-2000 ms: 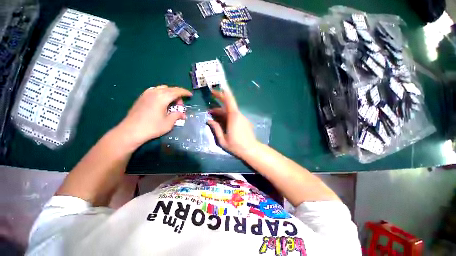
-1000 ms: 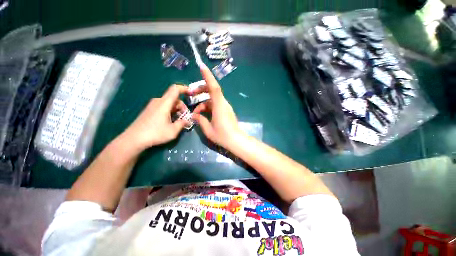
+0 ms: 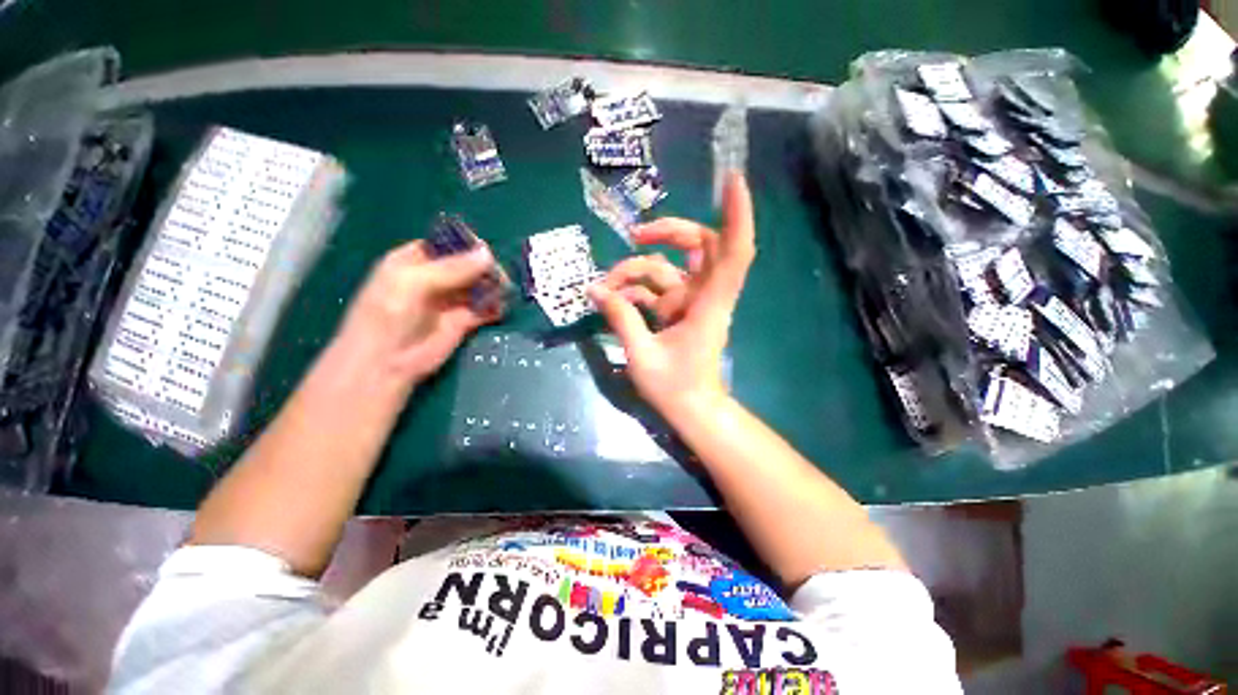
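Observation:
My left hand (image 3: 414, 306) grips a small dark blue circuit board (image 3: 451, 236) that sticks up between thumb and fingers. My right hand (image 3: 686, 306) has its index finger raised, with a whitish translucent sticker (image 3: 730, 143) upright on the fingertip. Its thumb is at the right edge of a small stack of white dotted stickered boards (image 3: 558, 272); whether it touches is unclear. A clear, nearly bare liner (image 3: 523, 407) lies in front of me, partly under my right hand. Loose circuit boards (image 3: 478, 154) and a small pile (image 3: 619, 147) lie beyond the hands.
A long stack of white sticker sheets (image 3: 217, 278) lies at left, beside clear trays over dark boards (image 3: 68, 272). A large clear bag of boards (image 3: 1005, 258) is at right. A pale metal edge (image 3: 407, 71) runs behind. A red stool (image 3: 1140, 672) is at lower right.
My hands were together a second ago and are now apart. The left has moved left with a dark board; the right has moved right with the sticker on its fingertip. The view has shifted.

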